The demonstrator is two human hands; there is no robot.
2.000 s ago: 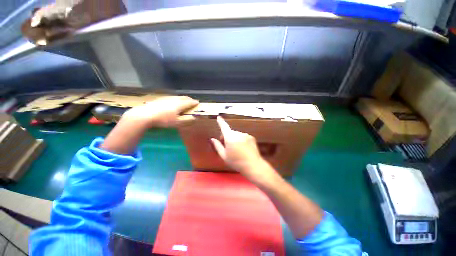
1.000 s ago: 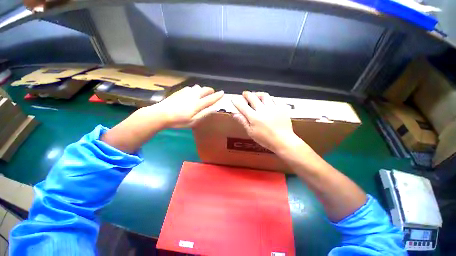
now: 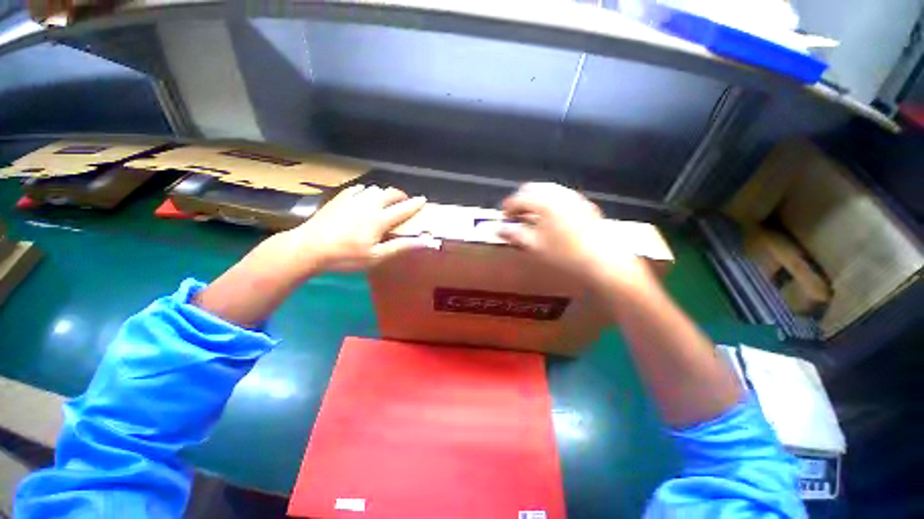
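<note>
A brown cardboard carton (image 3: pixel 486 294) with a dark "CEPTER" label stands upright on its long narrow side on the green bench. My left hand (image 3: pixel 355 228) holds its top left corner, fingers over the top edge. My right hand (image 3: pixel 552 223) is blurred, with its fingers bent at the middle of the top side, near the handle slot; whether it grips anything cannot be told. A flat red sheet or folder (image 3: pixel 431 431) lies on the bench in front of the carton, with small white labels near its lower corners.
Open cartons (image 3: pixel 248 167) lie at the back left, with red under them. A bench scale (image 3: pixel 790 400) is at the right, partly behind my right sleeve. A large open carton (image 3: pixel 861 223) stands at the back right. A blue tray (image 3: pixel 745 46) sits on the shelf above.
My right hand was pointing at the top edge, then lay flat on the top; now its fingers are bent at the middle. My left hand stays at the left corner. The view has shifted.
</note>
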